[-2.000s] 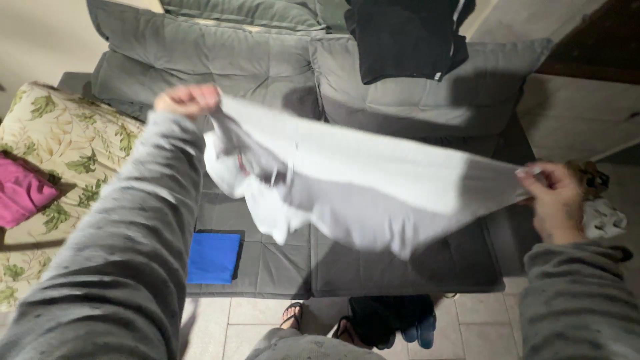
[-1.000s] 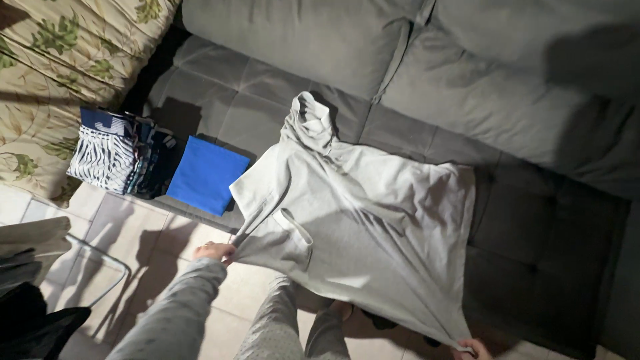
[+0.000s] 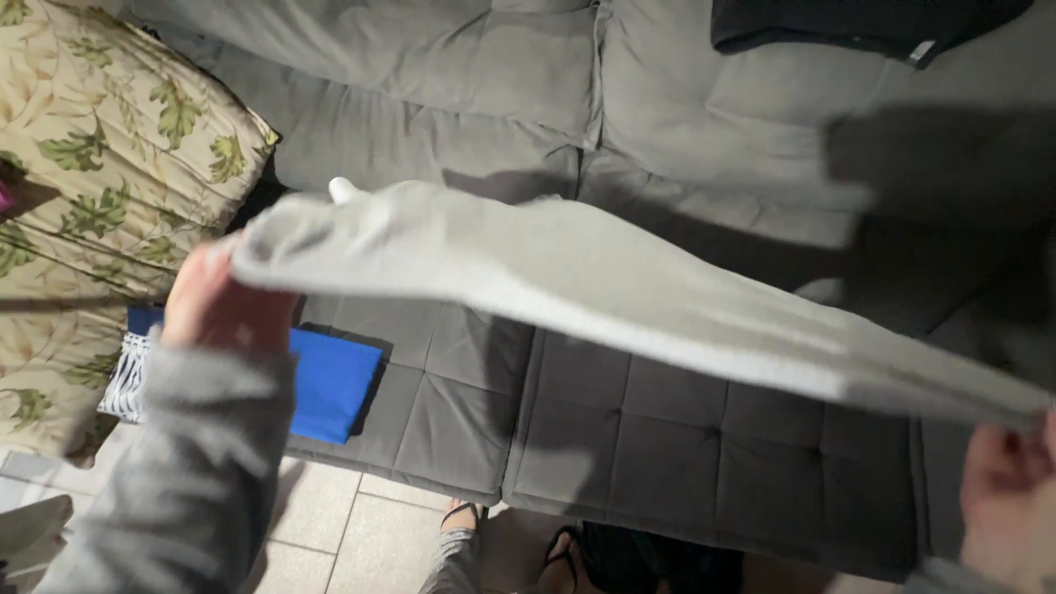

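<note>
A light grey-white cloth garment [image 3: 594, 272] hangs stretched in the air between my hands, blurred by motion, above the sofa seat. My left hand [image 3: 235, 297] grips its left end, where the fabric bunches into a loop. At the right edge of the view my right hand [image 3: 1011, 478], partly cut off, pinches the far end. A folded blue cloth [image 3: 334, 384] lies on the seat just beyond my left wrist. Beside it, partly hidden by my left sleeve, is a patterned folded stack [image 3: 125, 375].
The grey padded sofa [image 3: 709, 445] spans the view. A dark garment [image 3: 858, 25] lies over its backrest. Leaf-print fabric [image 3: 99, 181] covers something at the left. My sandalled feet stand on the tiled floor [image 3: 388, 528], near dark items under the seat's front edge.
The garment was spread over the sofa seat one second ago; now it is lifted and pulled out lengthwise between my raised hands. The view has shifted.
</note>
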